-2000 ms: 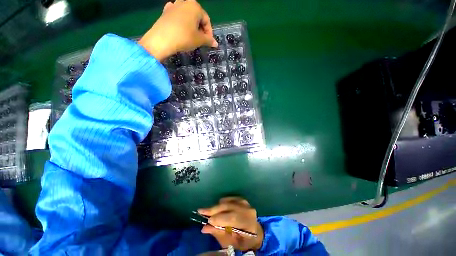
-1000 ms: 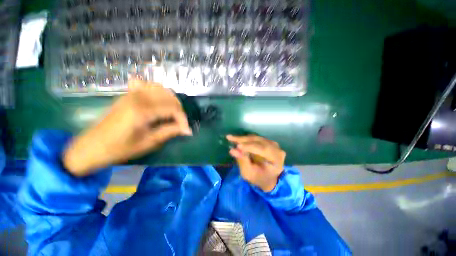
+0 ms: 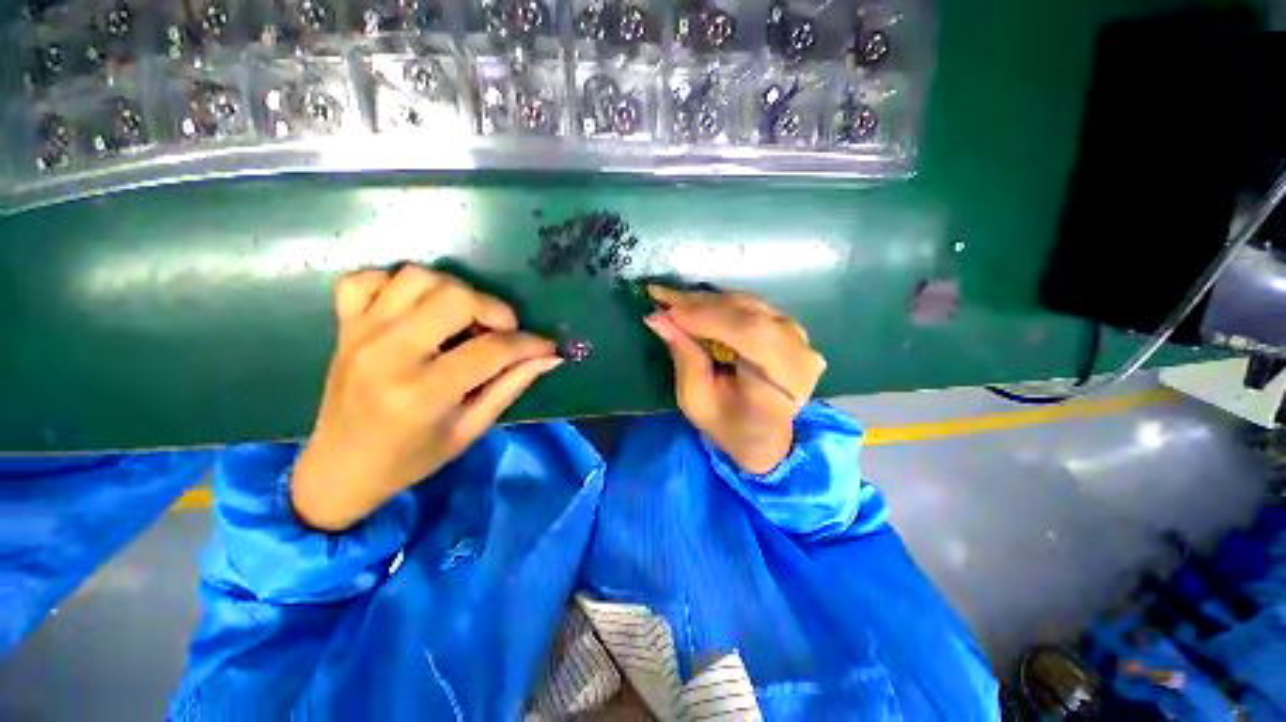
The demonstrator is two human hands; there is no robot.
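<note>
My left hand pinches a small metal component between thumb and fingertip, low over the green mat. My right hand holds tweezers with a yellowish-gold middle; their tips point left toward the small black rings and are too fine to make out clearly. The small black rings lie in a loose heap on the mat, just beyond and between my hands. The clear plastic tray lies behind the heap, with dark shiny components in its pockets.
A black equipment box stands at the right, with a pale cable beside it. A brownish-grey patch lies on the green mat at the right. The floor with a yellow line shows beyond the near edge. Blue cloth is at the far left.
My left hand has come back from over the tray to beside the ring heap, now with a small component in its fingertips. My right hand still holds the tweezers. The view has tilted down.
</note>
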